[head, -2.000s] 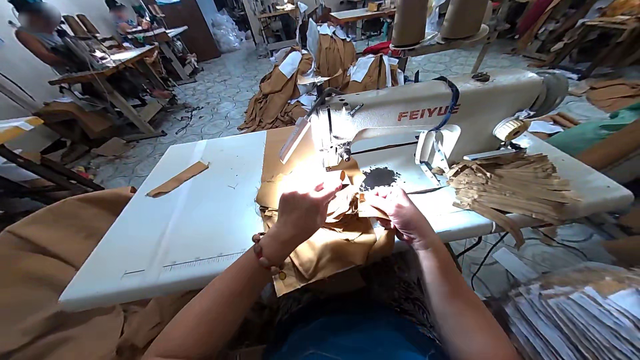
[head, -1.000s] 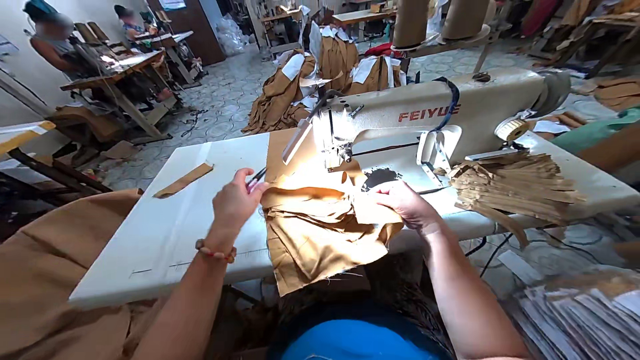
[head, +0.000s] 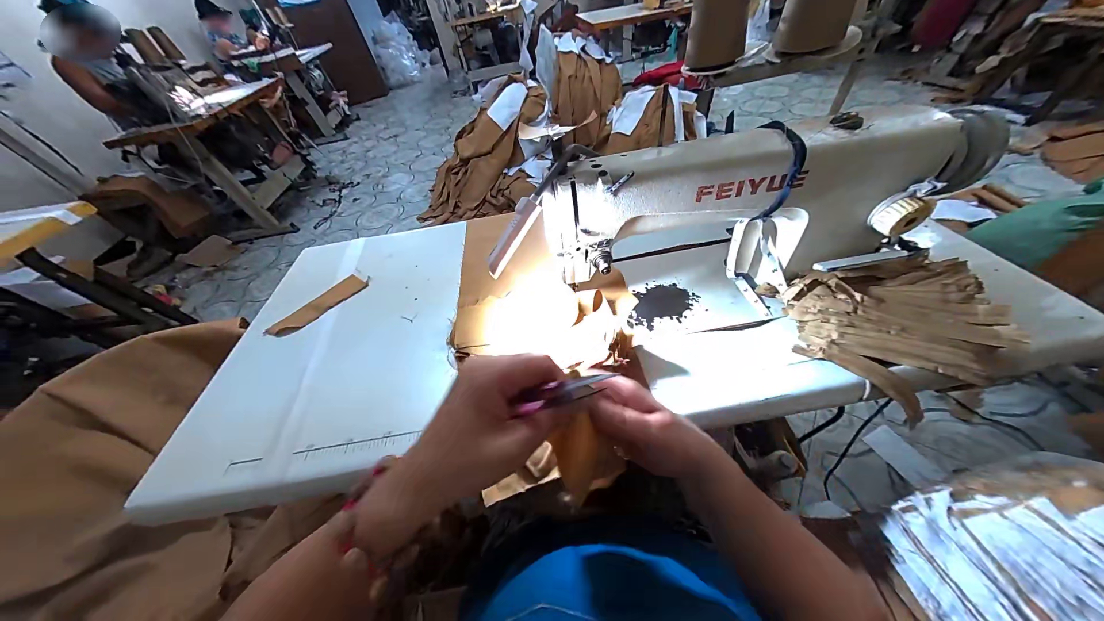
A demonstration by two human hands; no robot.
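Observation:
My left hand (head: 496,427) is closed around thread snips (head: 565,392) with pink handles, their blades pointing right toward the fingers of my right hand (head: 651,427). That hand pinches the tan fabric (head: 580,457), which hangs down between both hands over the table's front edge. More tan fabric (head: 492,276) lies flat on the table, left of and beneath the needle area of a Feiyue sewing machine (head: 776,172). The machine's lamp lights the cloth so strongly that its details are washed out.
A fabric strip (head: 317,305) lies on the white tabletop (head: 345,379). Bundled tan strips (head: 906,319) sit at the machine's right. Stacked pieces (head: 1000,552) are at lower right; draped cloth (head: 103,466) is at lower left. Two people sit at machines in the background.
The spread fabric has been gathered and now hangs between my hands. My left hand, with the snips, has moved right and toward me, close to my right hand.

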